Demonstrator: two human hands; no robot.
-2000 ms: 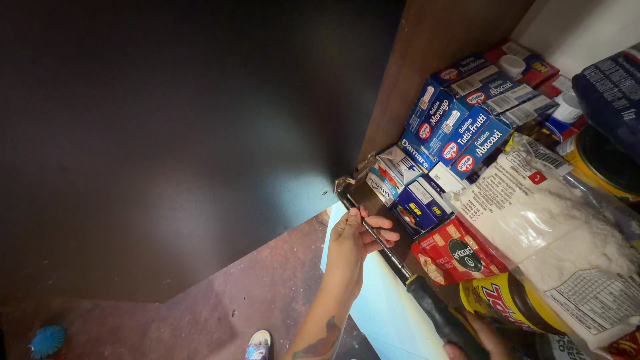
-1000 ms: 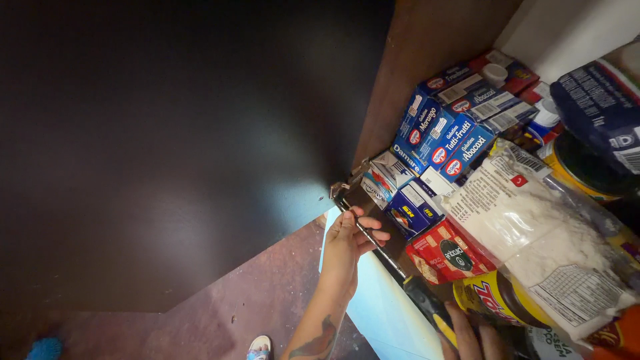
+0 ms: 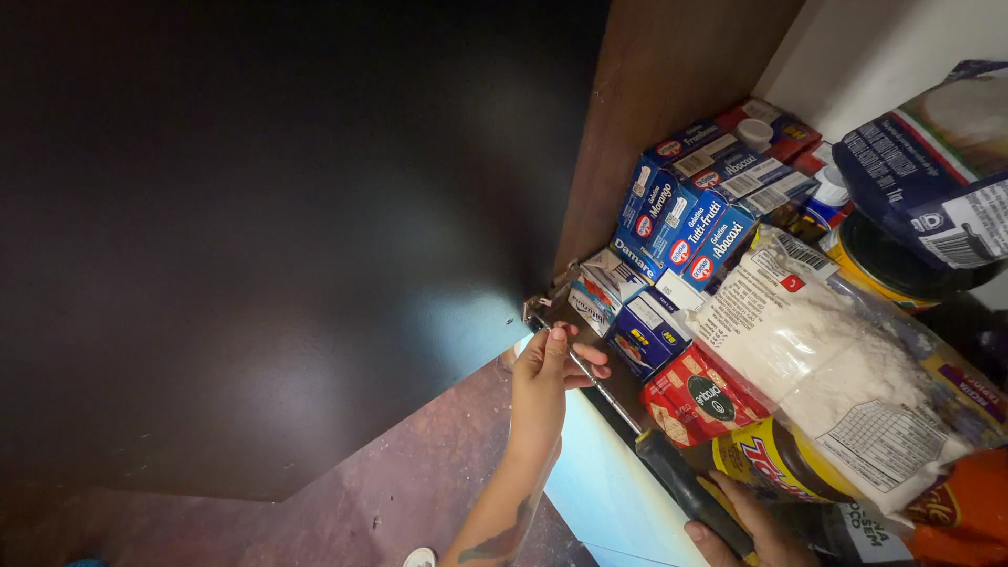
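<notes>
My right hand (image 3: 744, 524) is closed around the black and yellow handle of a screwdriver (image 3: 685, 482) at the lower right. The long metal shaft runs up and left to a metal cabinet hinge (image 3: 537, 307) at the edge of a dark door panel (image 3: 315, 252). My left hand (image 3: 551, 366) pinches the shaft near its tip with thumb and fingers, just below the hinge. Whether the tip sits in a screw cannot be told.
Right of the shaft, a cabinet shelf holds gelatin boxes (image 3: 685, 220), a red cracker box (image 3: 705, 398), a bag of white powder (image 3: 835, 354), a yellow tub (image 3: 776, 461) and a dark blue package (image 3: 929, 165). A brown side panel (image 3: 638, 110) stands behind the hinge.
Both hands stay on the screwdriver, its tip end still at the hinge. The right hand's grip on the handle has shifted slightly.
</notes>
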